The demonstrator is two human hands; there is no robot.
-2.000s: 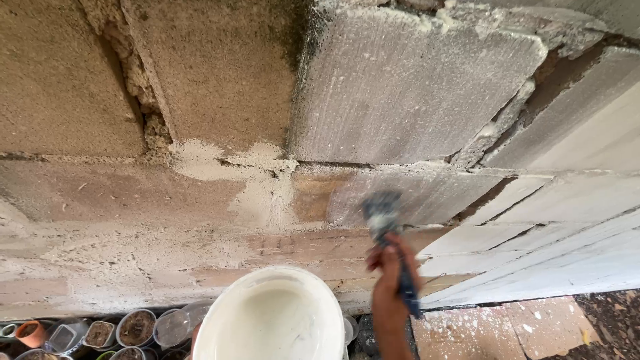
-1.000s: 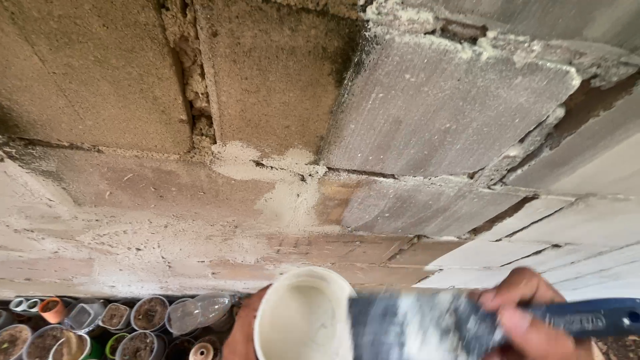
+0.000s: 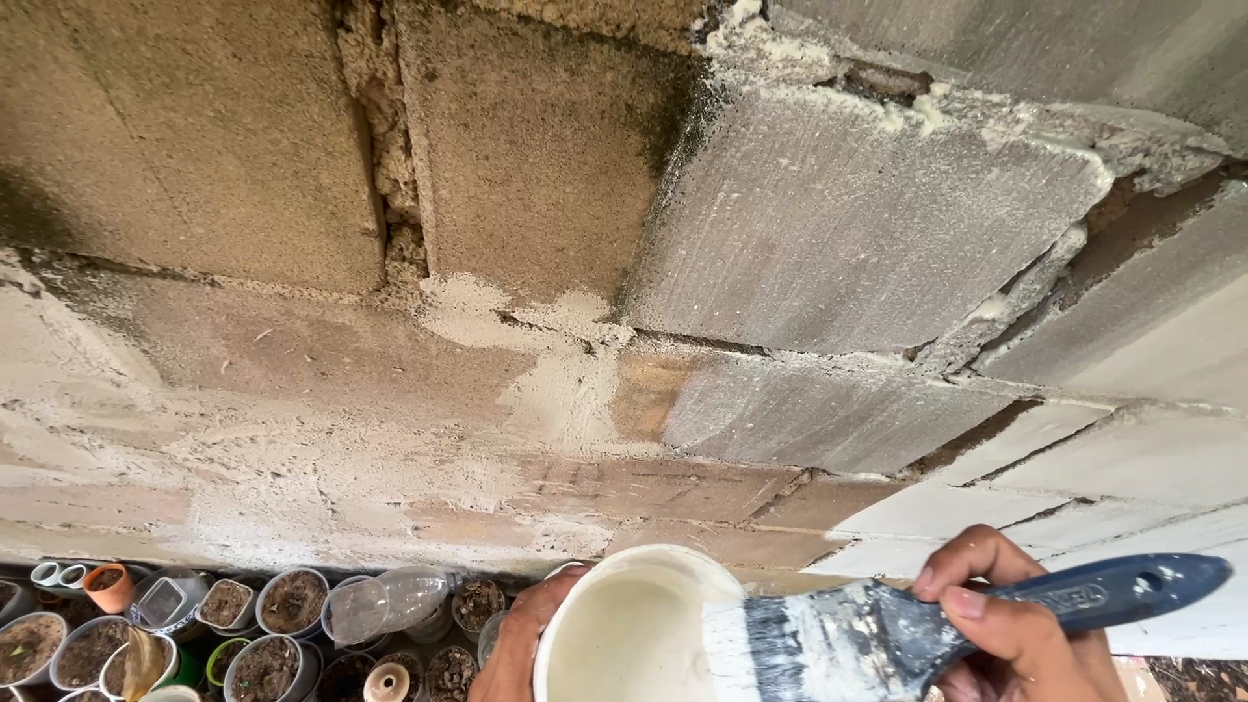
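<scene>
My left hand (image 3: 526,639) grips the side of a white plastic tub (image 3: 634,624) that holds whitish liquid paint, low in the view. My right hand (image 3: 1019,624) holds a wide paintbrush (image 3: 858,629) by its dark blue handle. The brush lies level, its whitened bristles over the tub's right rim; the ferrule is smeared with paint. Behind them rises a block wall (image 3: 546,175). Its upper left blocks are bare brown, the middle right block (image 3: 858,224) wears a thin greyish coat, and the lower right part is white.
Along the foot of the wall at lower left stand several plant pots (image 3: 292,600) with soil, an orange pot (image 3: 105,585) and a clear plastic bottle (image 3: 390,600) lying on its side. Rough mortar joints and gaps run between the blocks.
Two seconds ago the brush was upright against the wall; my right hand has brought it down to the tub. Its bristles have moved onto the tub's right rim.
</scene>
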